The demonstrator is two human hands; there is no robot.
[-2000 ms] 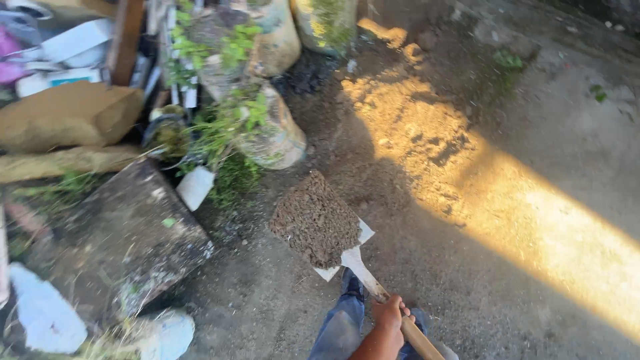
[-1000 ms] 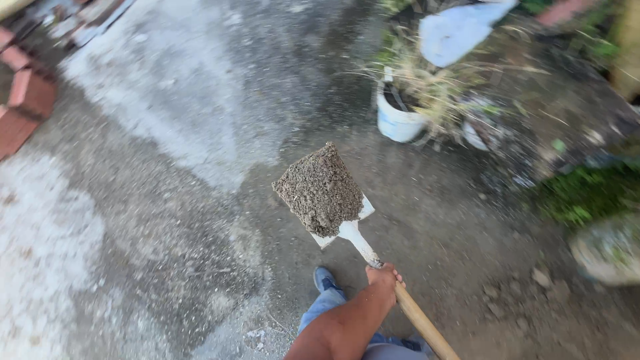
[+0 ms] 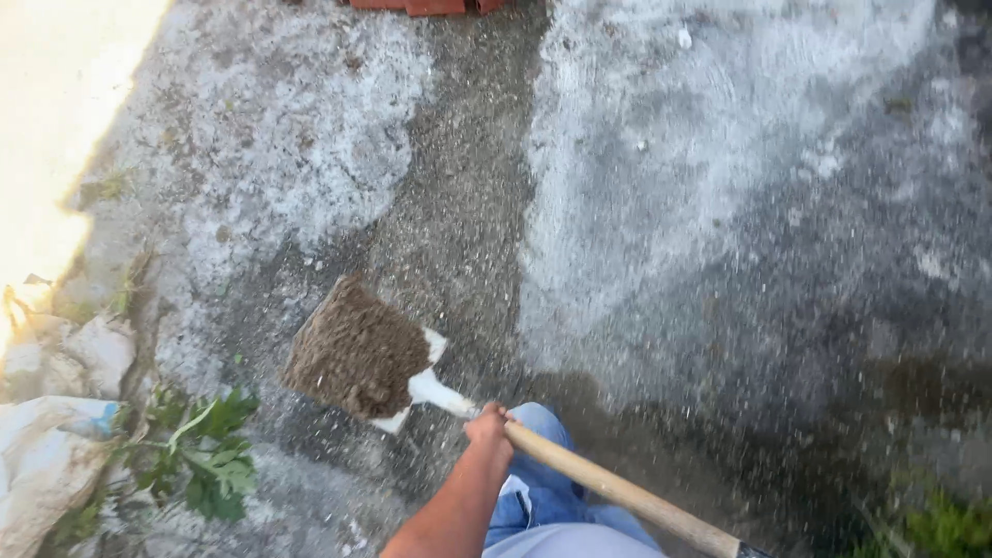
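Observation:
My left hand [image 3: 490, 428] is closed around the shovel near the joint of its white metal neck and its wooden handle [image 3: 620, 488]. The square white blade [image 3: 436, 345] points to the left and bears a heaped load of brown, damp-looking sand or soil [image 3: 360, 349]. From my hand the handle slants down to the lower right, where a dark part shows at the bottom edge. My right hand is out of view. The loaded blade is held over the concrete ground, in front and to the left of my jeans.
White sacks [image 3: 46, 465] and a leafy green plant [image 3: 217, 457] lie at the lower left. Red bricks or tiles [image 3: 434, 6] show at the top edge. The rough concrete [image 3: 473, 170] has pale patches. Green weeds [image 3: 945, 527] grow at the lower right.
The view has swung widely, from the junk pile and pots to the pale concrete. The loaded shovel has stayed in my left hand throughout, and its blade now points more to the left.

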